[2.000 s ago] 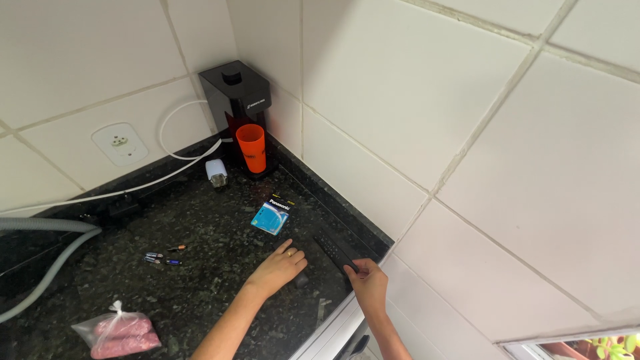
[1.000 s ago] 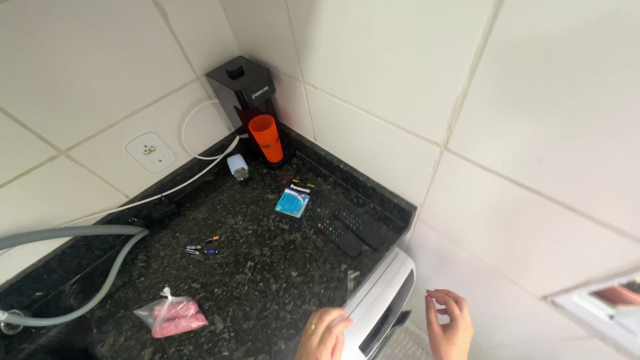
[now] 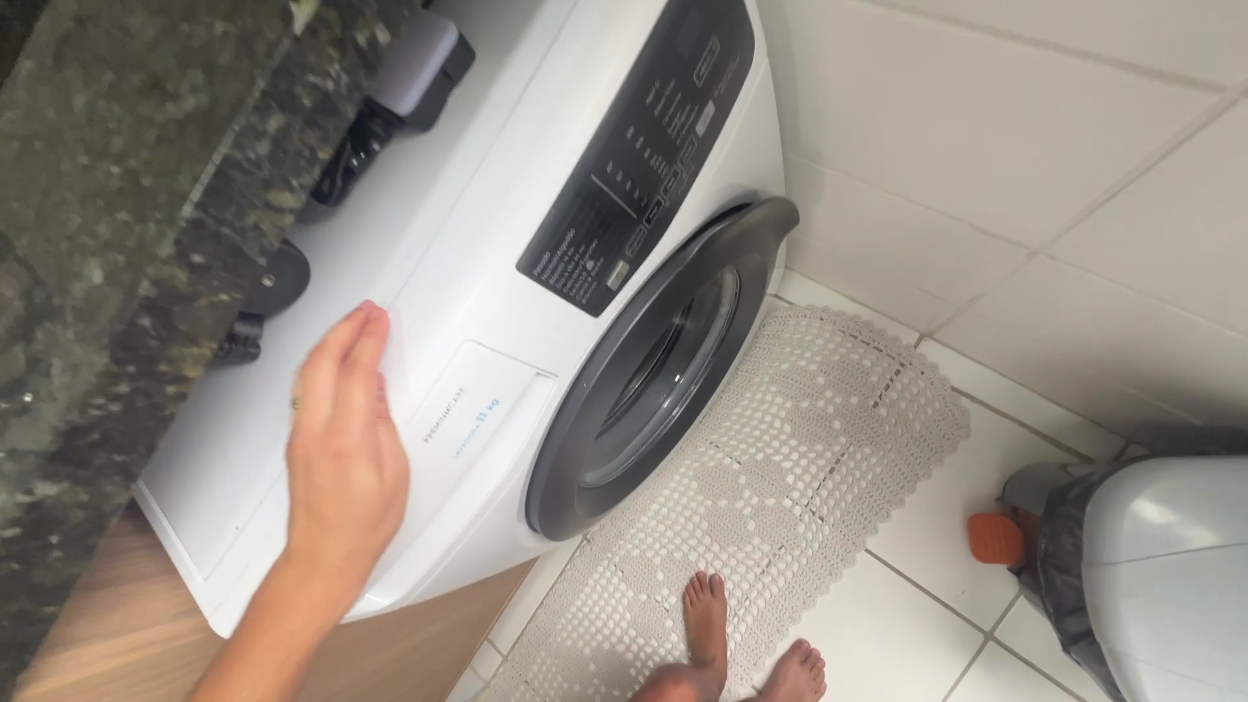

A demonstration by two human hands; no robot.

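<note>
My left hand [image 3: 346, 439] is over the top front edge of a white front-loading washing machine [image 3: 468, 283], beside its detergent drawer [image 3: 473, 419]. It holds nothing; its fingers are extended and close together, and a ring shows on one. Whether the fingertips touch the machine I cannot tell. The machine's dark control panel [image 3: 643, 156] lies beyond the hand, above the round door [image 3: 663, 370], which has a dark rim. My right hand is out of view.
A dark granite countertop [image 3: 117, 195] overhangs the machine; a grey and black device [image 3: 419, 73] and black parts sit under its edge. A crocheted mat [image 3: 741, 487] covers floor tiles under two bare feet [image 3: 707, 624]. At right stands a bin [image 3: 1170, 556] with a black liner, near an orange object [image 3: 995, 538].
The view has swung down from the counter corner to the washing machine and floor. My right hand has left the remote control it touched two seconds ago and gone out of view.
</note>
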